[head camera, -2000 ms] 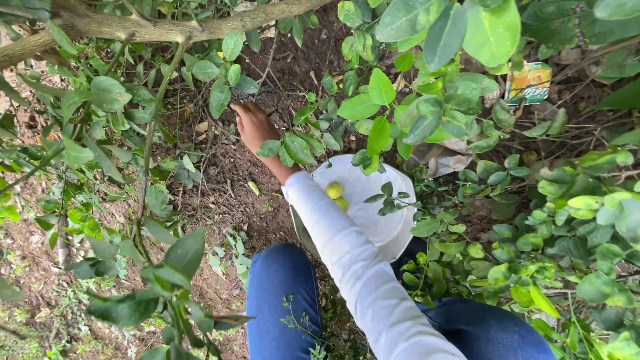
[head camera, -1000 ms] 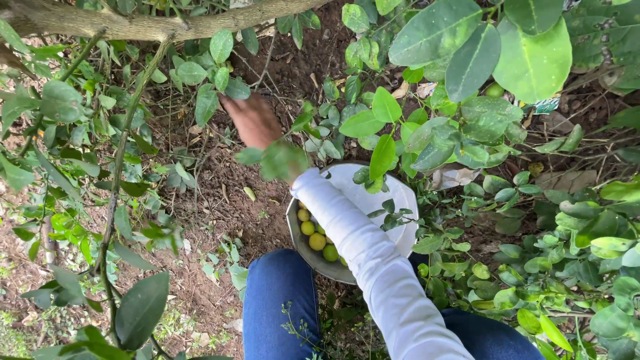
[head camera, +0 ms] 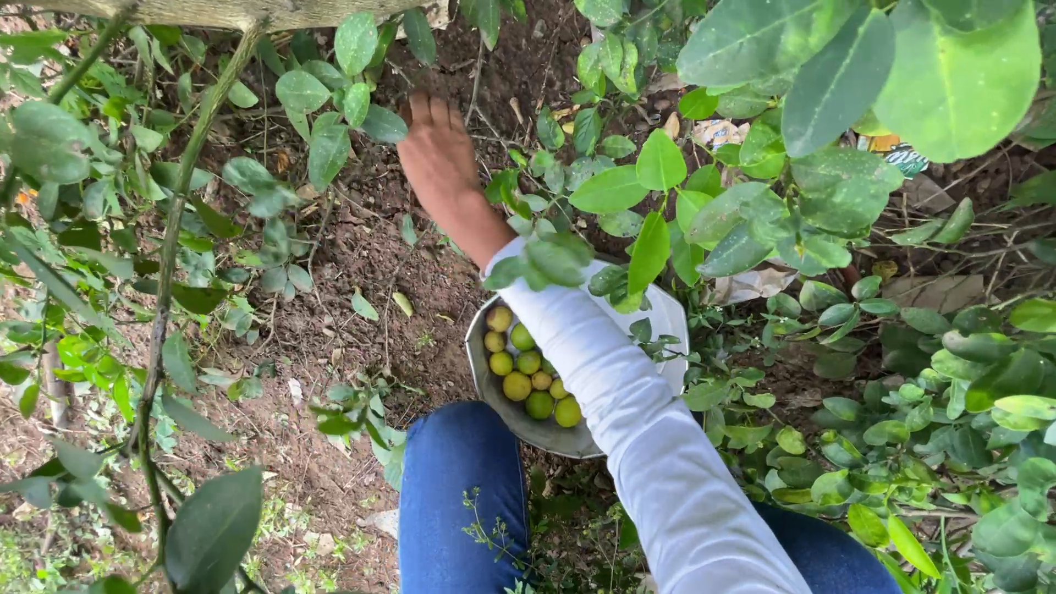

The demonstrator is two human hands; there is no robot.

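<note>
My right hand (head camera: pixel 441 161), at the end of a white sleeve, reaches to the dark soil beneath low leaves in the upper middle. Its back faces up and the fingers bend down; their tips and anything under them are hidden. Below the forearm sits a pale, many-sided bowl (head camera: pixel 582 445), partly covered by the sleeve. Several yellow and green citrus fruits (head camera: pixel 517 385) lie inside at its left, and a white surface shows at its right. My left hand is out of view.
A thick branch (head camera: pixel 206 11) crosses the top left, with a thinner stem (head camera: pixel 169 272) running down from it. Leafy twigs (head camera: pixel 660 173) overhang my forearm and the bowl. Dense foliage fills the right side. Litter (head camera: pixel 895 153) lies at upper right. My jeans-clad knee (head camera: pixel 462 487) is beside the bowl.
Many more fruits show in the bowl than the two visible two seconds ago. My right hand stays low near the soil, its fingers now further out from the leaves.
</note>
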